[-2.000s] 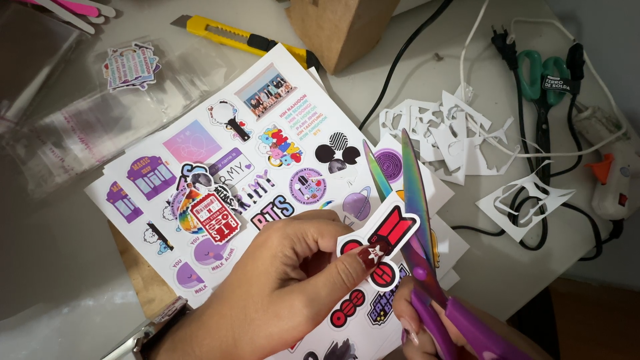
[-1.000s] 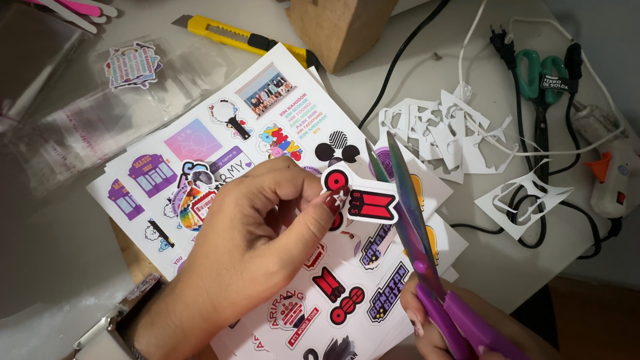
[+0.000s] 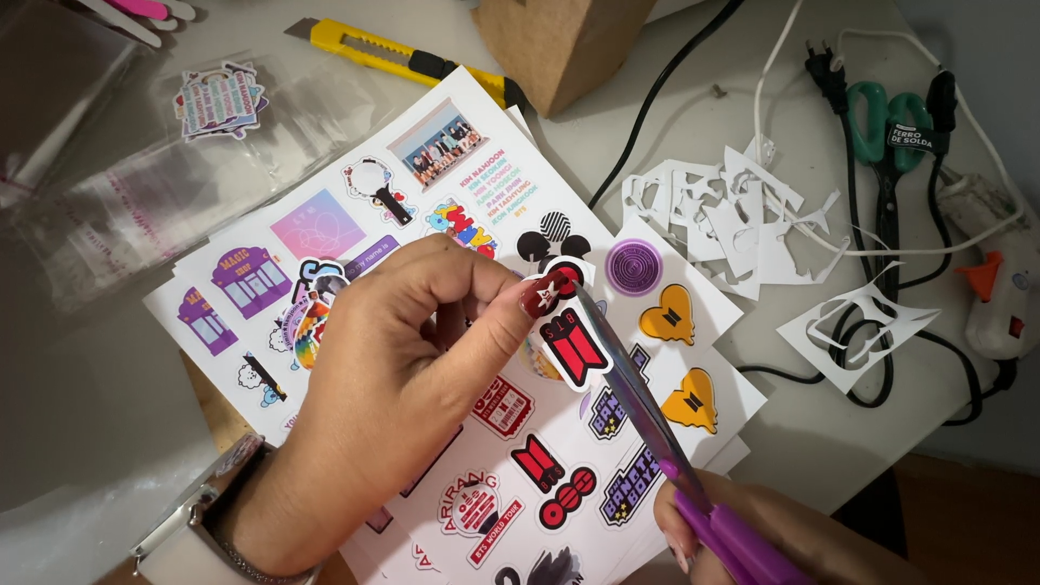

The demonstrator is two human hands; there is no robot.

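My left hand (image 3: 406, 390) pinches a red and black printed sticker (image 3: 575, 345) with a white border between thumb and index finger. My right hand (image 3: 691, 528) holds purple-handled scissors (image 3: 650, 398); their blades lie nearly together along the sticker's right edge, tips by its round upper part. Under both hands lie printed sticker sheets (image 3: 504, 439). Several cut stickers (image 3: 317, 313) rest on the sheets, partly behind my left hand.
A yellow utility knife (image 3: 390, 57) lies beyond the sheets near a cardboard piece (image 3: 561, 41). Plastic sleeves (image 3: 122, 211) and a sticker stack (image 3: 219, 101) are at left. At right are paper scraps (image 3: 731, 219), cables, green-handled scissors (image 3: 890, 154) and a glue gun (image 3: 999, 301).
The sticker has been turned in my left fingers, its round part now uppermost. The scissor blades, apart earlier, have come nearly together beside it.
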